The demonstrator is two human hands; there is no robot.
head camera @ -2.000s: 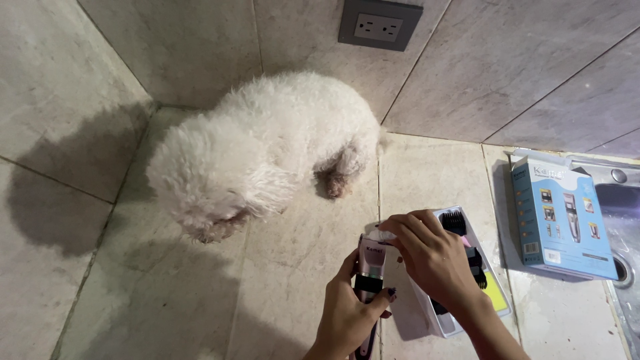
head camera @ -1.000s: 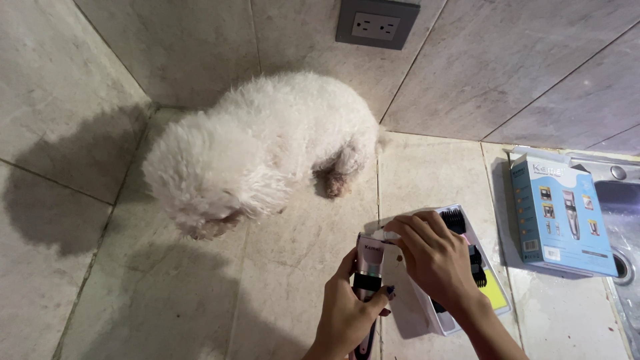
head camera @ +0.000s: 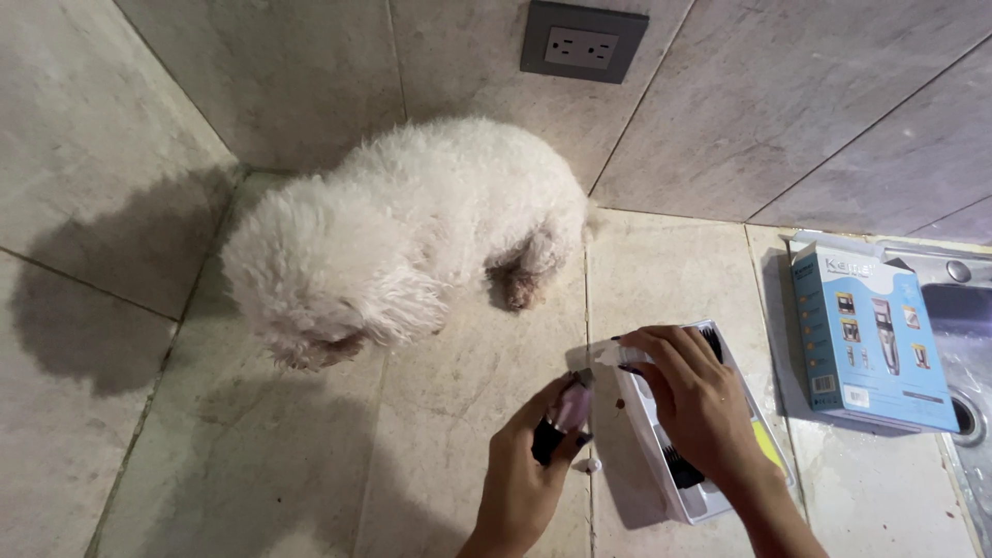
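My left hand (head camera: 523, 465) grips a pink and black hair clipper (head camera: 570, 411), its blade end up and turned toward the right. My right hand (head camera: 690, 395) is over a white plastic tray (head camera: 697, 508) and pinches a small pale, translucent piece (head camera: 608, 353) between thumb and fingers; what it is cannot be told. Black comb attachments (head camera: 682, 466) and a yellow item (head camera: 767, 446) lie in the tray, partly hidden by that hand. A curly white dog (head camera: 434, 209) is up and left of both hands, its head lowered to the left. A small white object (head camera: 593, 465) lies beside my left hand.
A blue and white clipper box (head camera: 883, 341) lies at the right, beside a metal sink (head camera: 973, 465). Tiled walls meet behind the dog, with a grey-framed power outlet (head camera: 583, 43) above it. Dark specks dot the tiled surface (head camera: 465, 403).
The clipper has turned in my left hand and come away from my right fingertips, which were at its blade end. My right hand has stayed near the tray. The dog has barely moved.
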